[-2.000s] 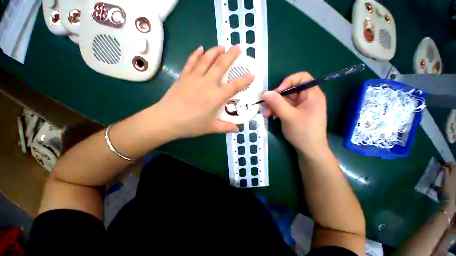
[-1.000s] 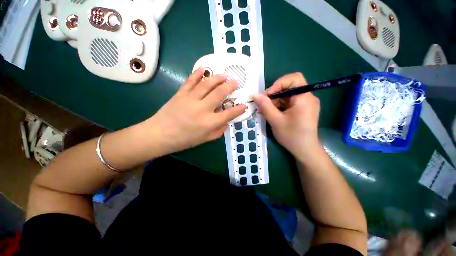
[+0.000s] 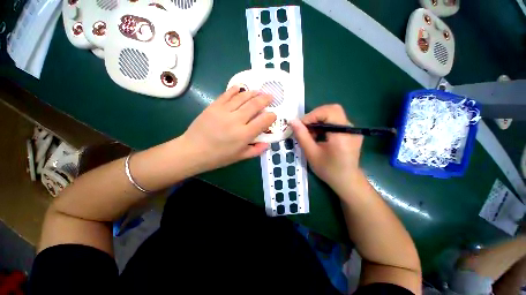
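Observation:
A cream plastic housing [image 3: 281, 95] with a slotted grille and copper-trimmed holes lies on a long white die-cut adhesive strip [image 3: 304, 124] with two columns of dark rounded squares. My left hand [image 3: 230, 124] rests over the housing's left and lower part, fingers on its face, holding it down. My right hand [image 3: 331, 147] grips slim black tweezers [image 3: 369, 131], with their back end pointing right. The tip is at the housing's lower right, near the copper oval, and is hidden by my fingers.
More cream housings [image 3: 147, 60] lie stacked at upper left. A blue tray [image 3: 398, 158] of tangled white rings stands at right. Other housings [image 3: 429, 43] lie at upper right, near a grey metal post [image 3: 490, 92]. A carton [image 3: 92, 173] holds housings at left. Another person's arm [image 3: 502, 259] shows at lower right.
The tweezers have swung from slanting up to the right to nearly level. My left hand has shifted down and left from its earliest place. The other person's arm has moved.

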